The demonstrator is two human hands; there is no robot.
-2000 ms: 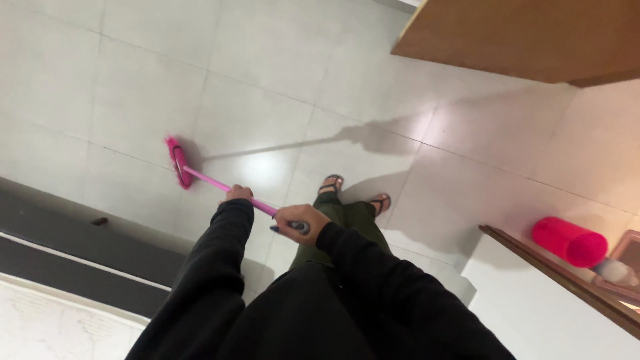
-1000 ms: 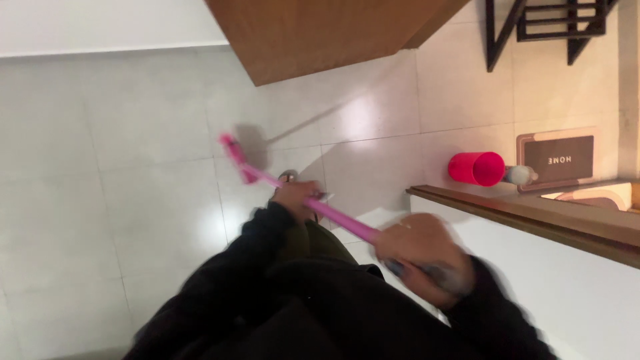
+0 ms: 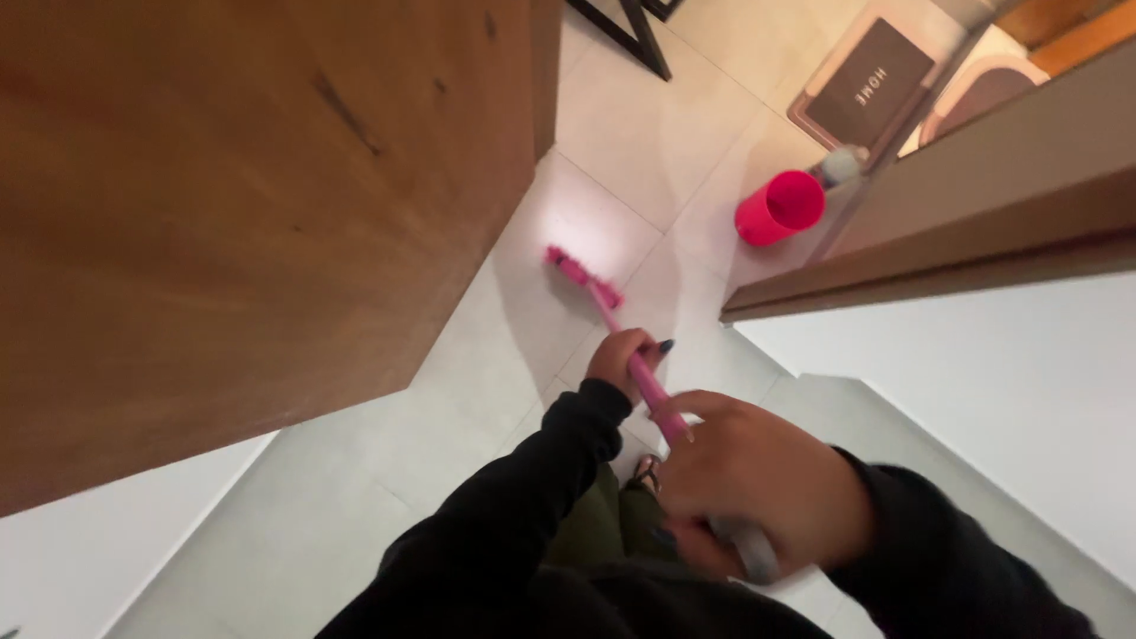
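A broom with a pink handle slants from low right of centre up to its pink bristled head, which is at the tiled floor near the middle of the view. My left hand is closed around the handle, nearer the head. Higher on the handle, close to the camera, my right hand grips the upper end, where a grey end part shows beneath the fingers. My right hand is slightly blurred.
A brown wooden door fills the upper left. At the right stand a red plastic bin and a wood-edged white partition. Beyond lie a doormat and a black metal frame leg. My sandalled foot is below.
The view has turned a lot toward the doorway, bringing the door and bin nearer. Both hands have stayed on the broom, whose head now rests between door and bin.
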